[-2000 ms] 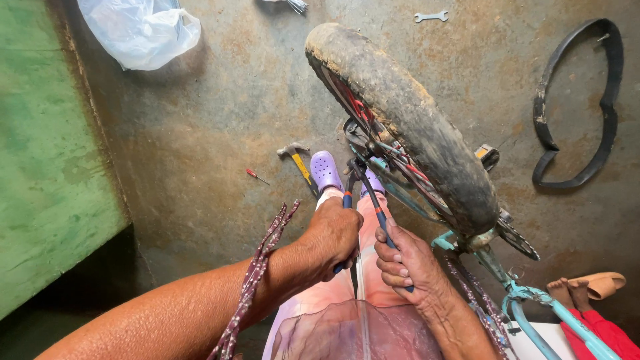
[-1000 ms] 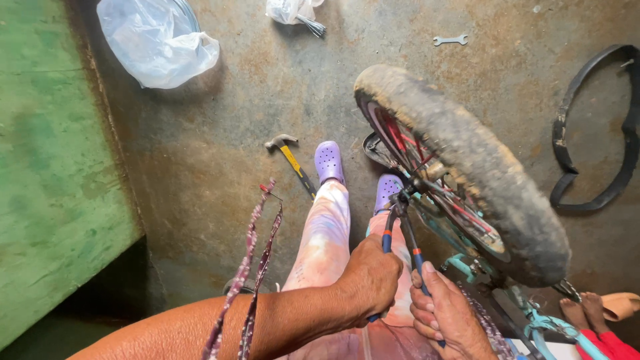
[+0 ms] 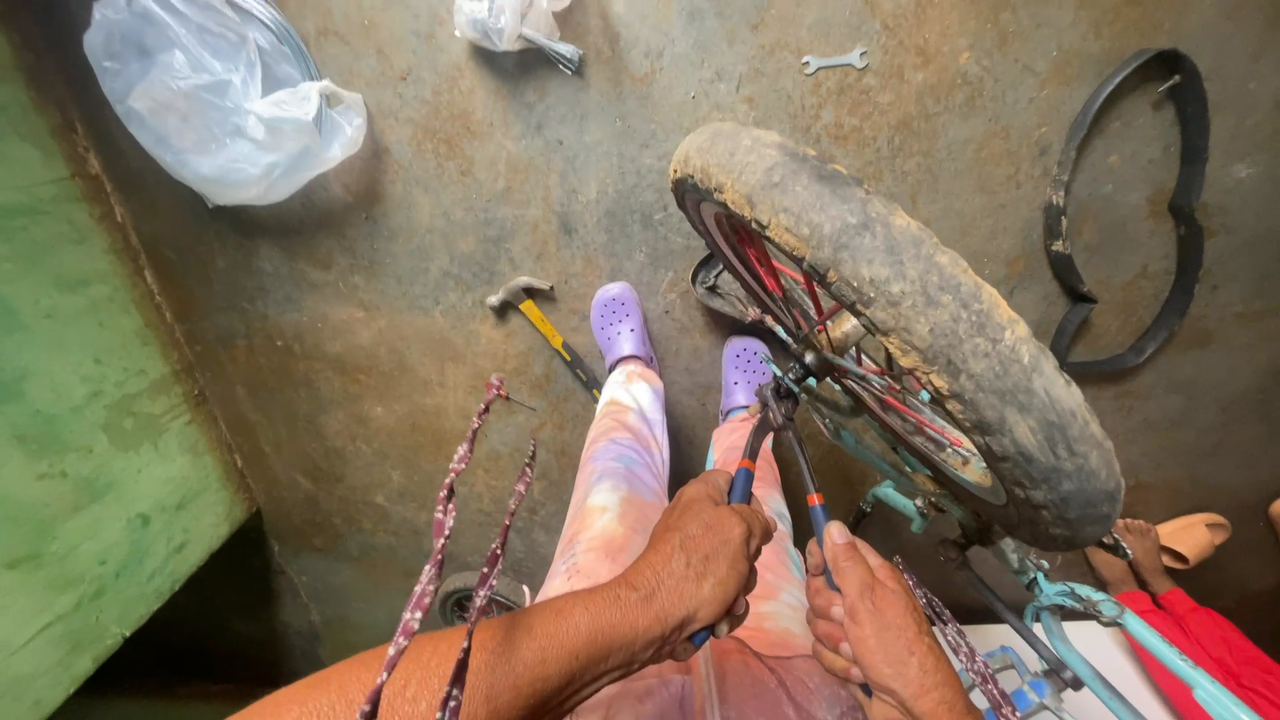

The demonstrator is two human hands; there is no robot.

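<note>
A long-handled plier-type tool [image 3: 808,463] with blue and orange grips has its dark jaws at the axle area of a bicycle wheel. My left hand [image 3: 705,560] is closed around its left handle, and my right hand [image 3: 865,610] around the right one. The handles are spread in a V. The wheel's muddy tyre [image 3: 930,290] slants across the right of the view, with red spokes [image 3: 765,265] beneath it. A light-blue bicycle frame [image 3: 1090,600] runs to the lower right. Whether the jaws grip a nut cannot be told.
A claw hammer [image 3: 545,328] lies left of my purple clogs [image 3: 620,322]. Farther off are an open-end wrench [image 3: 835,62], a plastic bag with coiled wire [image 3: 230,110], a smaller bag [image 3: 505,22] and a black rubber strip [image 3: 1190,220]. Another person's feet [image 3: 1140,555] are at the right; a green surface [image 3: 90,400] stands left.
The view has shifted, bringing the smaller bag and more of the floor into sight. Both hands still hold the tool's handles, with its jaws by the wheel's axle.
</note>
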